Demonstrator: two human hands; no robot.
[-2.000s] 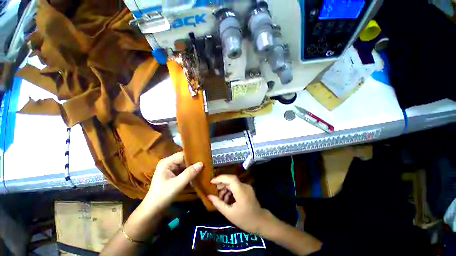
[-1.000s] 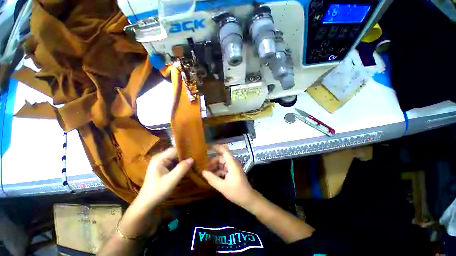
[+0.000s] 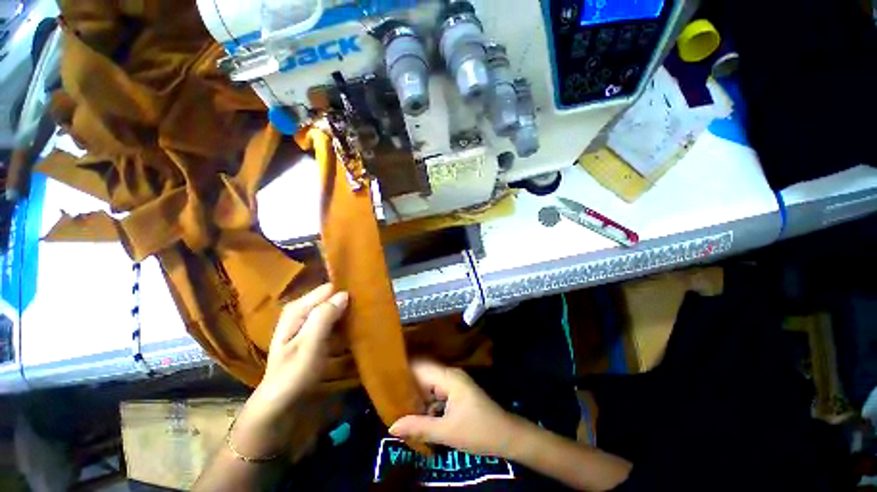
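An orange-brown fabric strip [image 3: 365, 279] runs from the presser foot and needle area [image 3: 348, 144] of the overlock machine [image 3: 447, 144] down over the table edge towards me. My right hand [image 3: 450, 411] pinches the strip near its lower end. My left hand [image 3: 310, 338] is at the strip's left edge, higher up, with thumb and fingers close together; whether it grips the cloth is hard to tell. A large rust-brown heap of garment pieces [image 3: 183, 163] lies left of the machine and hangs over the table edge behind my left hand.
Red and silver snips [image 3: 598, 223] and a small grey disc [image 3: 549, 216] lie right of the machine. Paper [image 3: 664, 125] over a tan card and a yellow roll [image 3: 698, 40] are further right. A ruler tape [image 3: 606, 271] runs along the table front. A speckled cord [image 3: 137, 312] is at left.
My right hand has moved down along the strip towards my lap, and the strip is straighter. My left hand has shifted to its left edge. The machine appears further left in the view.
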